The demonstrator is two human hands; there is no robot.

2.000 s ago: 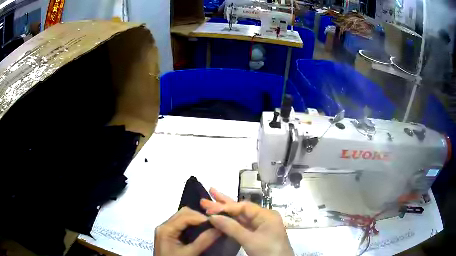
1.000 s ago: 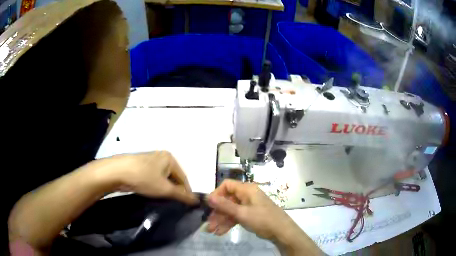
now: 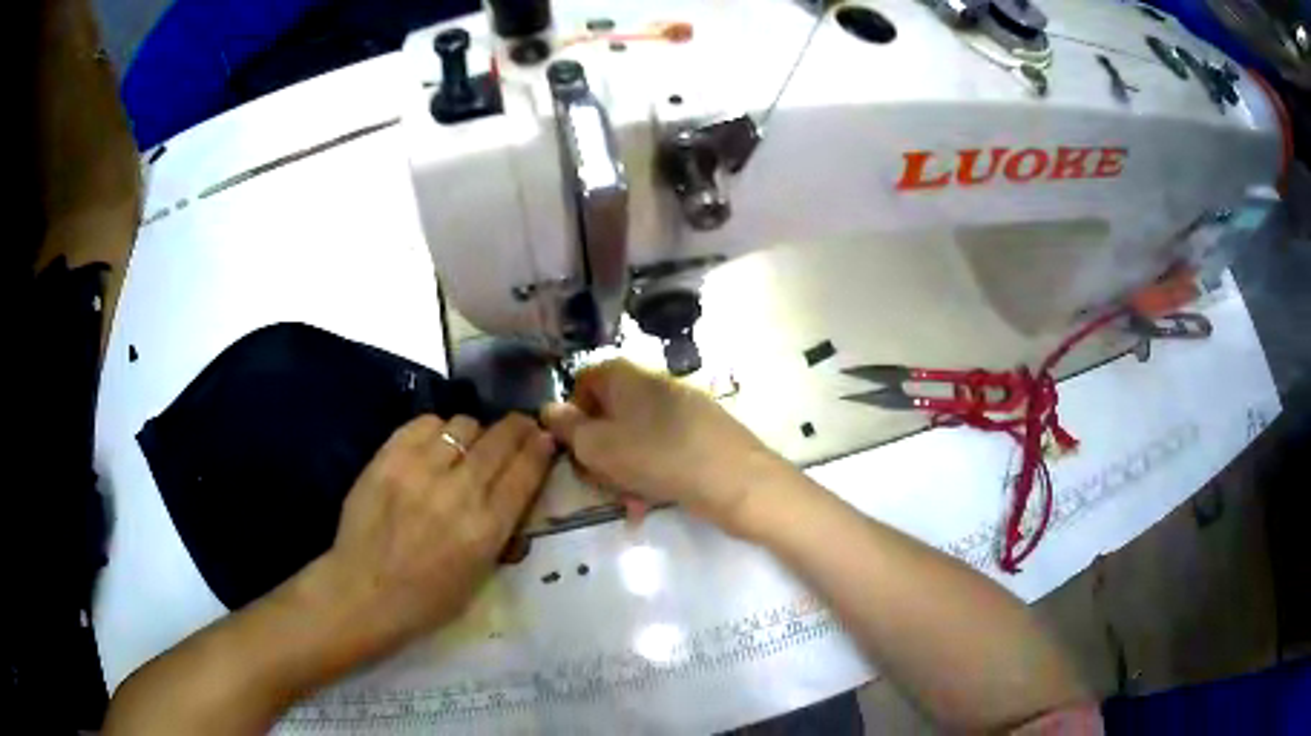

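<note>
The black fabric piece (image 3: 273, 439) lies on the white table left of the needle, its right end running to the presser foot (image 3: 568, 377). My left hand (image 3: 439, 496), with a ring on one finger, lies on the fabric's right part, fingers reaching toward the needle. My right hand (image 3: 647, 439) is at the presser foot, its fingers bent and pinched at the fabric's end, touching the left fingertips. The white sewing machine (image 3: 805, 173) stands above both hands. The needle tip is hidden by the machine head and fingers.
Dark-bladed snips (image 3: 920, 388) with a tangled red cord (image 3: 1032, 489) lie right of the needle. A cardboard box (image 3: 89, 173) with black fabric stands at the left. A printed ruler strip (image 3: 776, 633) runs along the near edge. Small black scraps lie on the machine bed.
The view has moved closer to the machine. Both hands have brought the fabric from in front of the machine to the presser foot, and it now lies spread flat at the left.
</note>
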